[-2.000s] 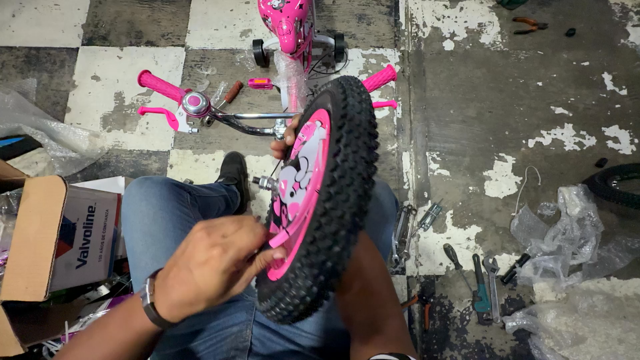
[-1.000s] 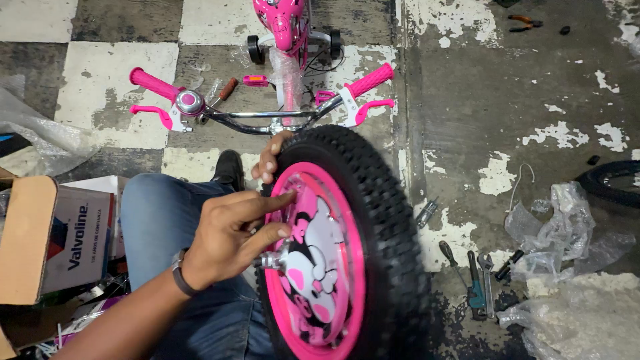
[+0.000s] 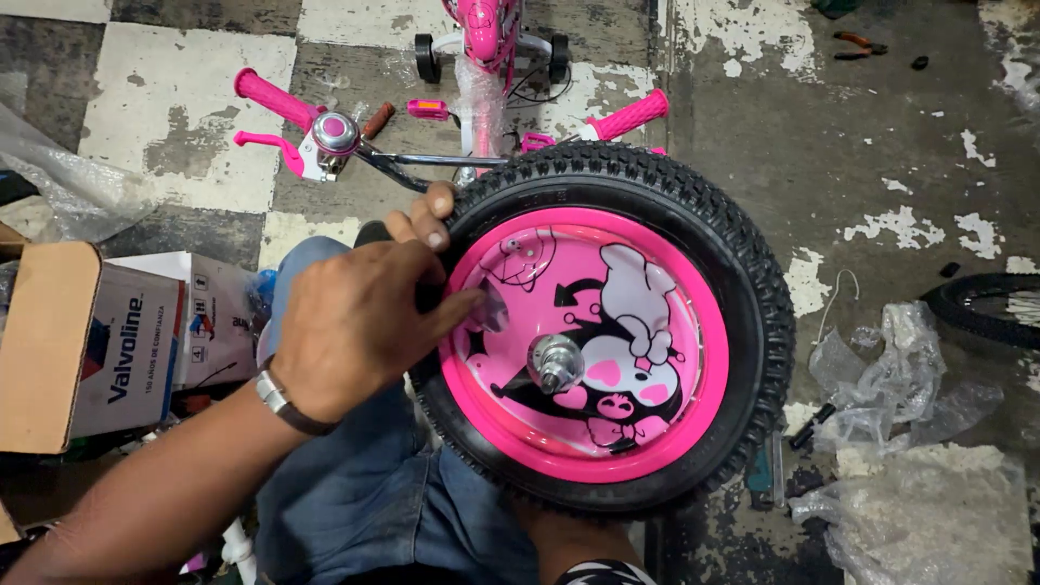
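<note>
A small bicycle wheel with a knobby black tire point(image 3: 751, 325) and pink rim point(image 3: 715, 357) faces up over my lap. A pink cartoon-printed disc point(image 3: 520, 309) covers its middle, with a metal hub axle point(image 3: 556, 364) sticking out. My left hand point(image 3: 366, 313), with a watch, lies at the wheel's left side, thumb touching the disc's edge; its curled fingertips are partly hidden. My right hand point(image 3: 426, 215) holds the tire from behind at the upper left; only some fingers show, and its forearm passes under the wheel.
Ahead lie a handlebar with pink grips point(image 3: 280, 99) and a bell point(image 3: 335, 130), and a pink bicycle frame point(image 3: 487, 41) with training wheels. Cardboard boxes point(image 3: 49, 341) stand left. On the right are plastic wrapping point(image 3: 886, 382), pliers point(image 3: 860, 46) and another wheel point(image 3: 987, 309).
The wheel has turned from nearly edge-on to show its printed disc face. My left thumb has moved from beside the hub to the disc's left edge. My right hand stays behind the tire.
</note>
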